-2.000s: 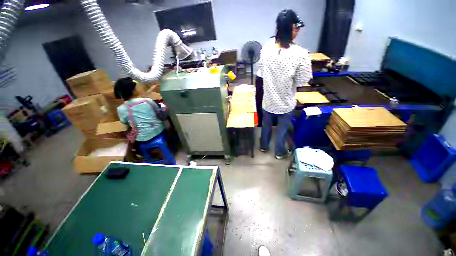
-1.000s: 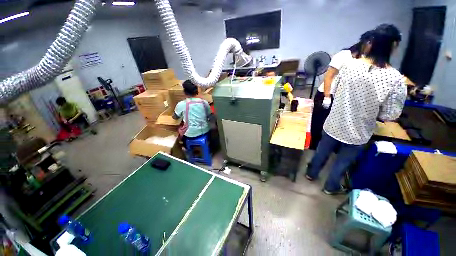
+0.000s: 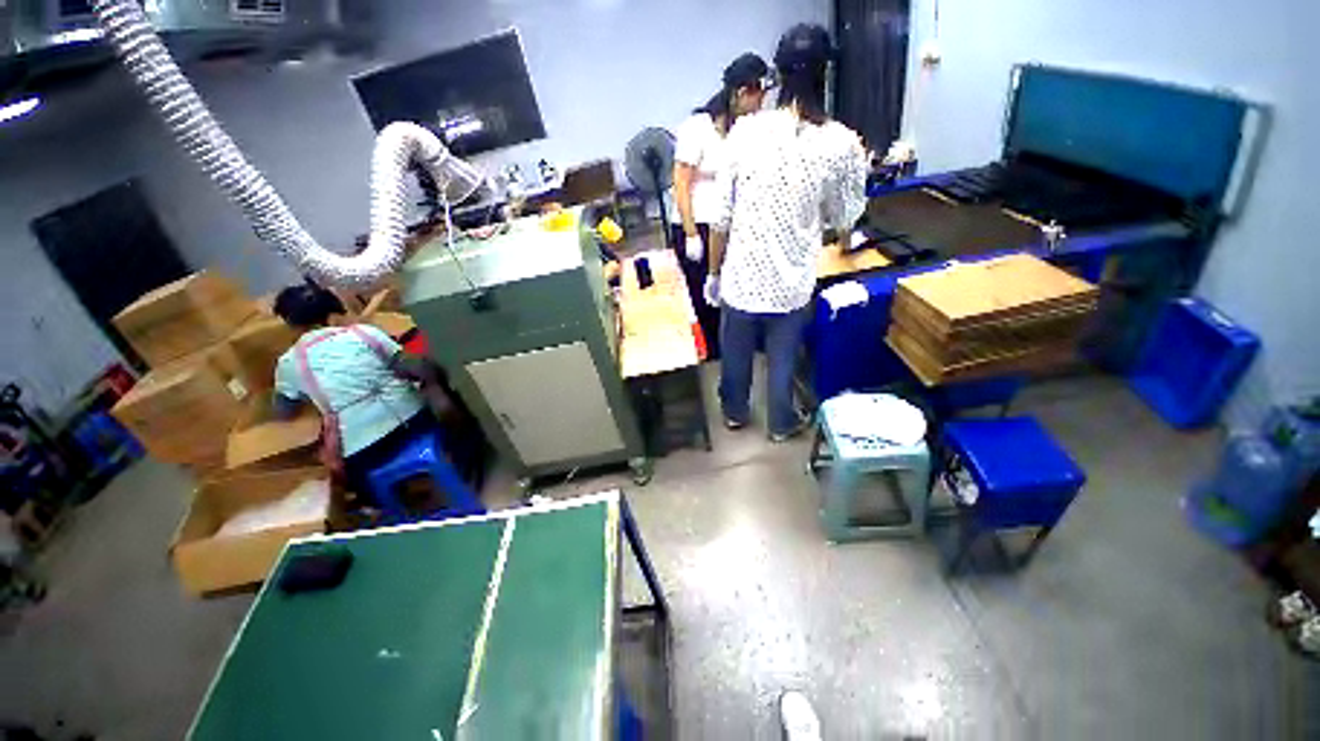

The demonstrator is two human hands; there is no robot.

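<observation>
Neither of my hands is in view. A green-topped table (image 3: 379,637) with a pale dividing strip lies nearest in front of me, at the lower left. A small dark block (image 3: 314,570) lies near its far left corner. A shoe tip (image 3: 798,715) shows on the floor at the bottom edge. Beyond the table stands a grey-green cabinet machine (image 3: 539,405) with a pale door panel.
A person sits on a blue stool (image 3: 416,478) beside cartons (image 3: 185,398). Two people stand by the blue flatbed machine (image 3: 854,340). A thick stack of tan sheets (image 3: 996,311), a grey-green stool (image 3: 873,478), a blue stool (image 3: 1018,466) and water jugs (image 3: 1242,489) are at the right.
The view swung left, then back right. The water bottles on the green table have left the picture. A second standing person, hidden at first, now shows beside the one in the dotted top.
</observation>
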